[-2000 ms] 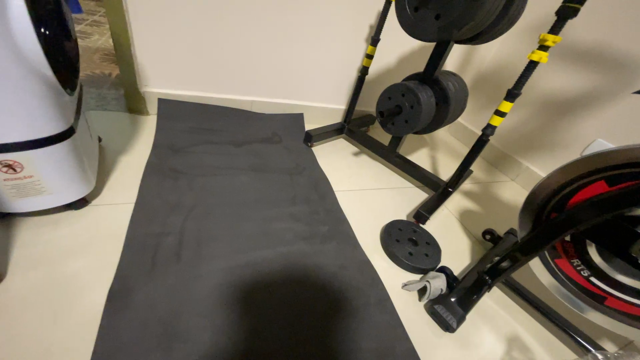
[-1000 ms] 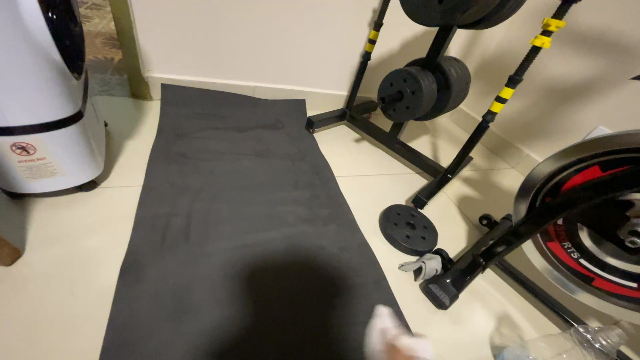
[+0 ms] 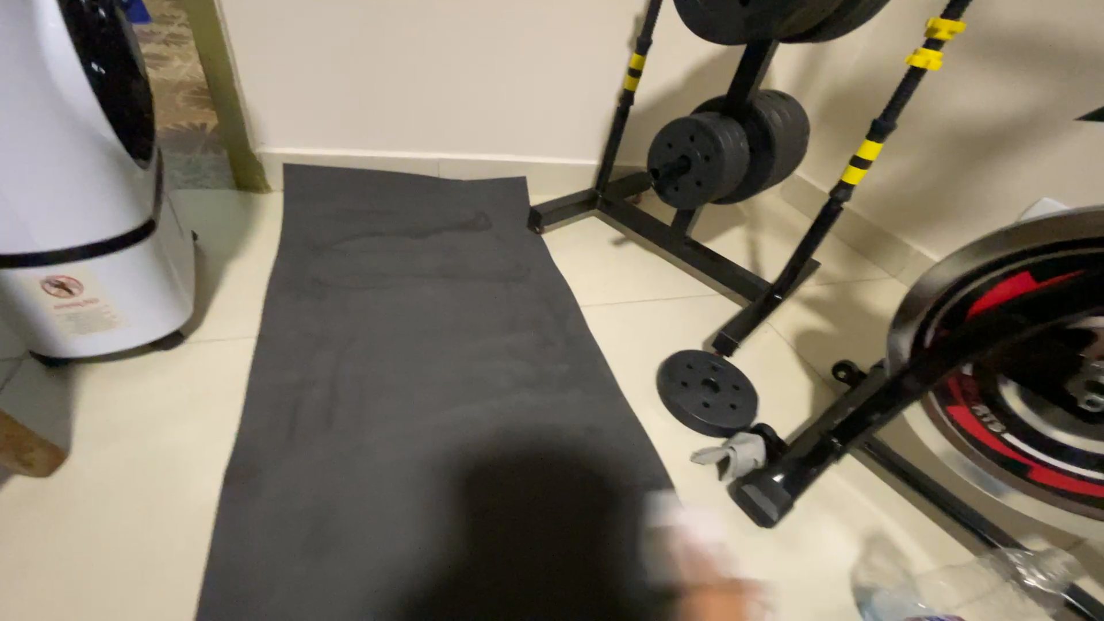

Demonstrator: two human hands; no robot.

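My right hand (image 3: 716, 586) shows blurred at the bottom edge, over the right side of a dark exercise mat (image 3: 414, 362). Its fingers are closed on a whitish cloth or paper (image 3: 673, 526), too blurred to tell which. The mat lies unrolled on pale floor tiles, with faint streaks and creases on its surface. A dark shadow covers its lower part. My left hand is out of view.
At the left stand a white appliance (image 3: 78, 198) and a wooden leg tip (image 3: 30, 444). Right of the mat are a weight rack (image 3: 681, 250), a loose black weight plate (image 3: 707, 392), an exercise bike (image 3: 871, 405) and a clear plastic bottle (image 3: 957, 586).
My right hand, out of view two seconds ago, came into view at the bottom right with the whitish thing. The mat lies as before.
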